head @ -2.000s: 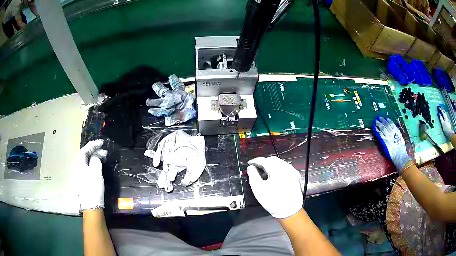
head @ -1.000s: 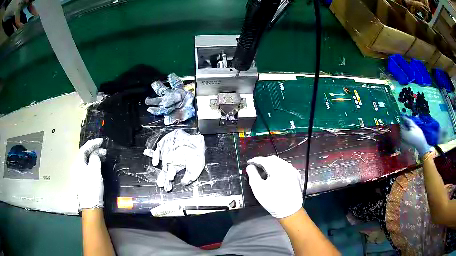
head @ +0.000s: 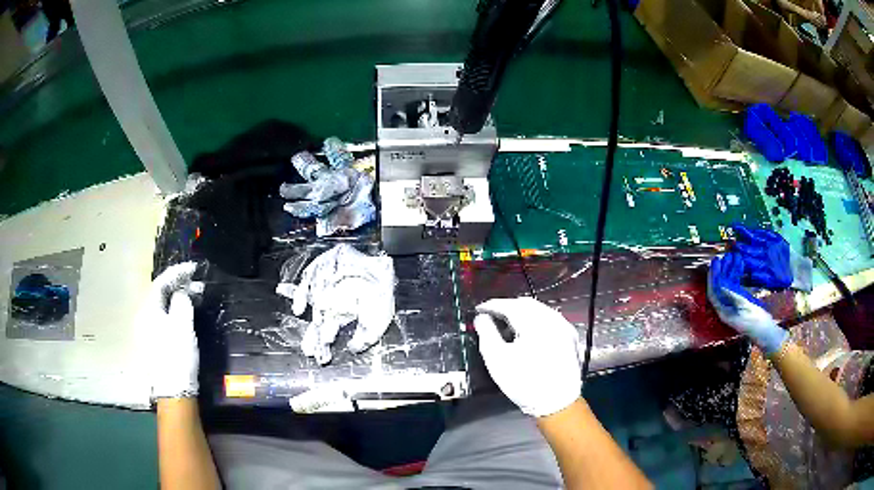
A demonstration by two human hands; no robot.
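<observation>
My left hand [head: 175, 335], in a white glove, rests at the left on the bench edge, loosely curled, with nothing seen in it. My right hand [head: 532, 354], also white-gloved, rests on the front edge right of centre, with a gap between thumb and fingers and nothing seen in it. The grey screw feeder [head: 436, 158] stands at bench centre beyond both hands. The black electric screwdriver [head: 487, 72] hangs over its right side, touched by neither hand. Spare white gloves [head: 350, 299] and a grey-blue glove [head: 335, 191] lie left of the feeder.
A black cable [head: 606, 191] hangs across the bench right of the feeder. A pale post [head: 129, 96] rises at back left beside black cloth [head: 230, 211]. At right, a neighbour's gloved hand [head: 752, 321] holds a blue bundle [head: 762, 256] near small black parts [head: 797, 203].
My hands have stayed in place. The neighbour's hand reached right to the black parts, then came back left with a blue bundle, now over the bench edge.
</observation>
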